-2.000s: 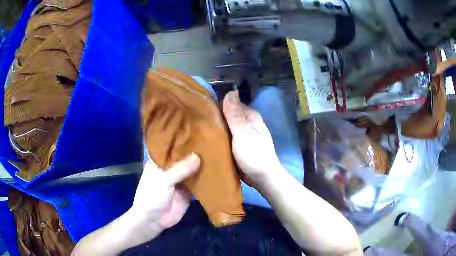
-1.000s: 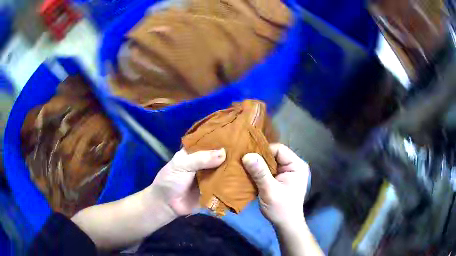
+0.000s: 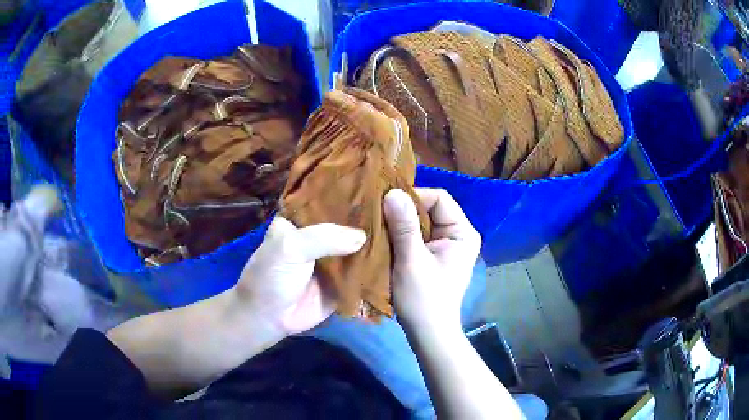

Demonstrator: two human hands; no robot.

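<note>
A smooth orange-brown bag lining [image 3: 341,176] is held upright over my lap in the middle of the view. Its upper part shows gathers, and a pale line runs down its upper right side. My left hand [image 3: 287,271] grips its lower left side, thumb on the front face. My right hand [image 3: 431,254] grips its right side, thumb on the front and fingers curled behind. The fingers behind the cloth are hidden. The lining's top overlaps the gap between two blue bins in the view.
The left blue bin [image 3: 98,193] holds crumpled brown linings with pale strips. The right blue bin [image 3: 526,197] holds overlapping tan textured shells. Machine parts [image 3: 669,357] stand at the lower right. A blurred greyish cloth shape [image 3: 41,279] is at the left edge.
The view has swung left from the machine towards the two bins. Both hands still hold the lining, now raised and more upright, with its gathered upper part showing.
</note>
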